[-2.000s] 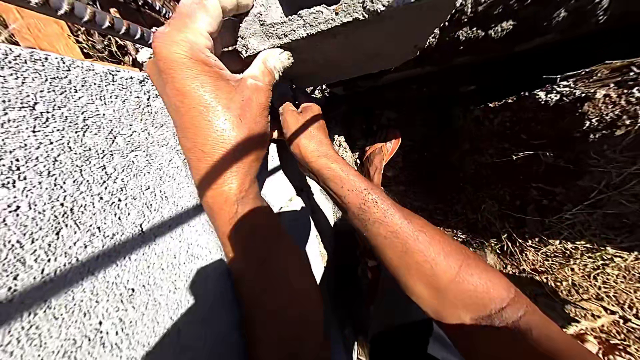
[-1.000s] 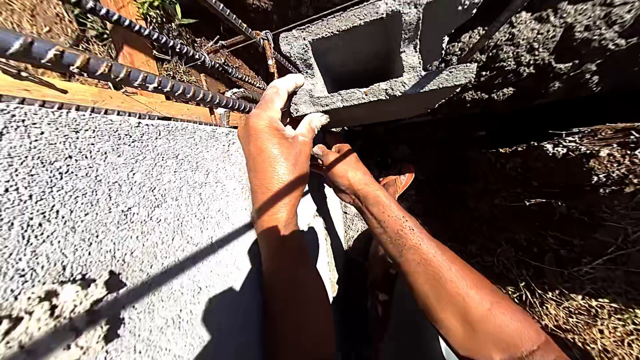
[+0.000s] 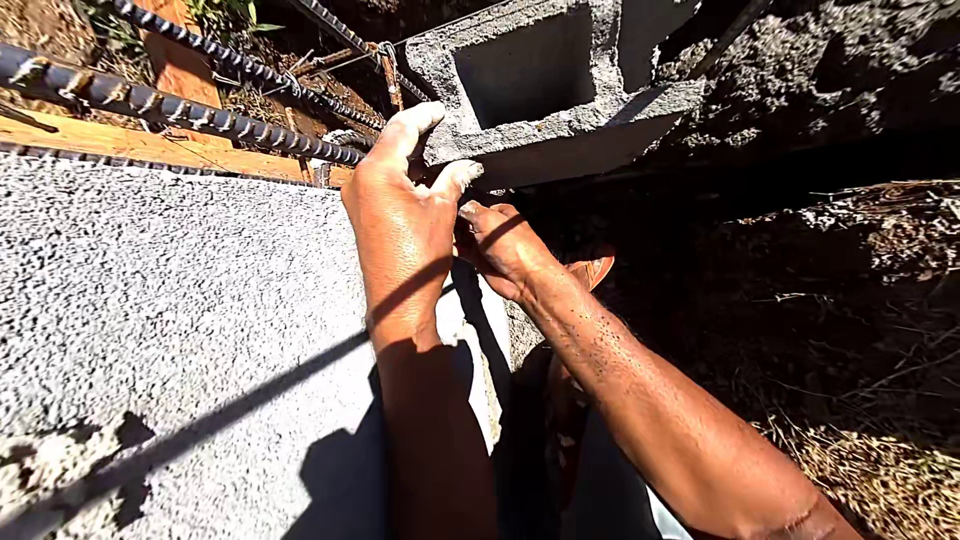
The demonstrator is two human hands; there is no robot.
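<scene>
A hollow concrete block [image 3: 525, 135] lies at the top centre, its open cells facing me. My left hand [image 3: 405, 202] is at the block's near left corner, index finger on the corner and thumb stretched along its lower edge; both fingertips are coated with pale mortar. Just below that thumb, my right hand [image 3: 502, 244] is curled, its fingertips in shadow near the block's underside. Whether it holds anything is hidden. Left of both hands spreads a rough grey concrete block face [image 3: 187, 300].
Ribbed steel rebars [image 3: 172, 109] cross the upper left, tied with wire near the block. An orange-brown wooden board [image 3: 120, 142] runs behind the grey face. Rough earth [image 3: 795, 82] and a dark trench lie right, with dry grass [image 3: 885, 480]. A foot [image 3: 592, 270] stands below.
The view has shifted, bringing more of the hollow block and the rebars into sight. Both hands stay close together at the block's near corner.
</scene>
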